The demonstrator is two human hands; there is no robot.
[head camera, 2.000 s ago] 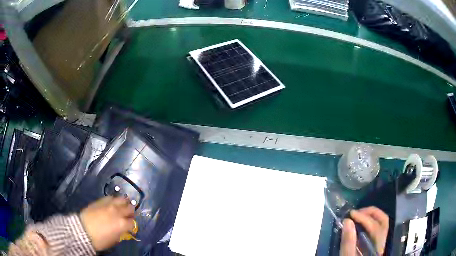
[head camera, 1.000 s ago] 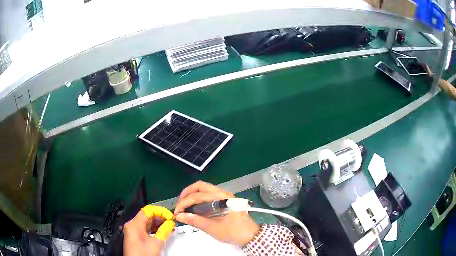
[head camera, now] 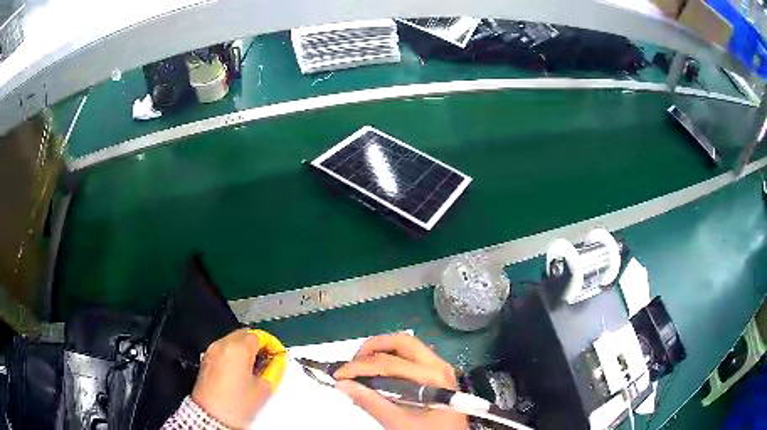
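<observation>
My right hand (head camera: 399, 382) holds the soldering iron (head camera: 399, 388) like a pen, its tip pointing left toward my left hand. My left hand (head camera: 231, 378), with yellow finger cots (head camera: 271, 359), is pinched at the lower left, close to the tip. What its fingers hold is too small and hidden to tell. A bright white area (head camera: 315, 407) lies between and below the hands. Black units (head camera: 181, 357) stand at the left beside my left hand.
A solar panel (head camera: 394, 175) lies on the green belt (head camera: 193, 201) behind the metal rail (head camera: 277, 304). A speckled jar (head camera: 471, 292), a solder spool (head camera: 584, 267) and the dark soldering station (head camera: 559, 357) are at the right. Another panel (head camera: 693, 136) lies farther right.
From far apart, my hands have come together; the right holds the iron beside the left. Since one second ago, the iron tip has drawn slightly away and the panel shows farther right and higher.
</observation>
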